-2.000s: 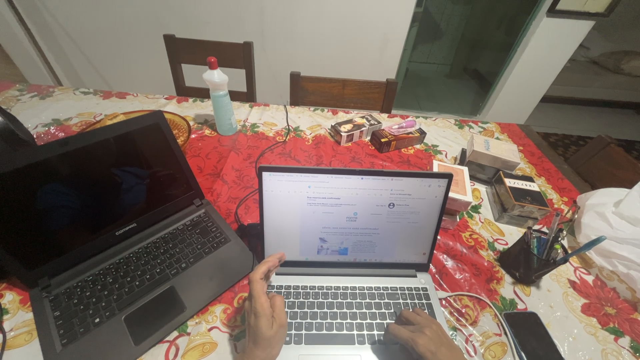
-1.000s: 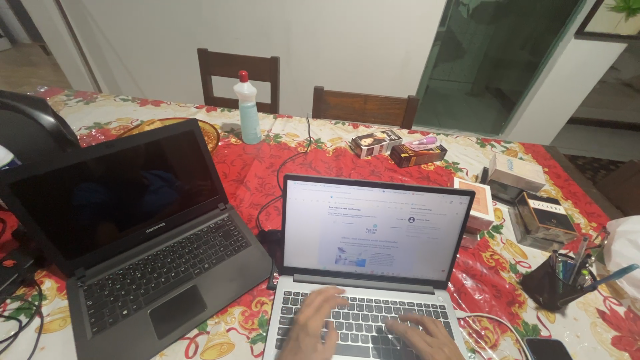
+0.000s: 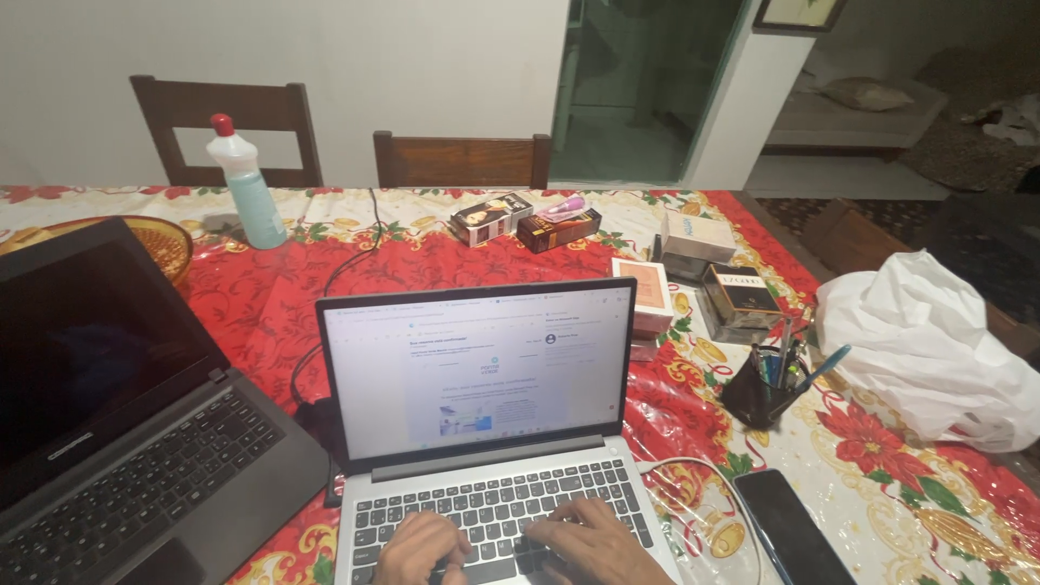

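A silver laptop stands unfolded before me, its screen lit with a page of text. Over the left part of its keyboard rests my left hand, fingers curled onto the keys. My right hand lies across the right part of the keyboard, fingertips on or just above the keys. Neither hand holds anything. To the left stands a dark grey laptop with a black screen. A white cable runs from the silver laptop's right side, near a black smartphone.
On the patterned tablecloth are a red-capped bottle, a woven basket, small boxes, a black-and-gold box, a mesh pen holder and a white plastic bag. Wooden chairs stand behind the table.
My left hand has moved from the silver laptop's left edge onto the keyboard, then lower on the keys. My right hand stays over the right side of the keyboard. The view has shifted.
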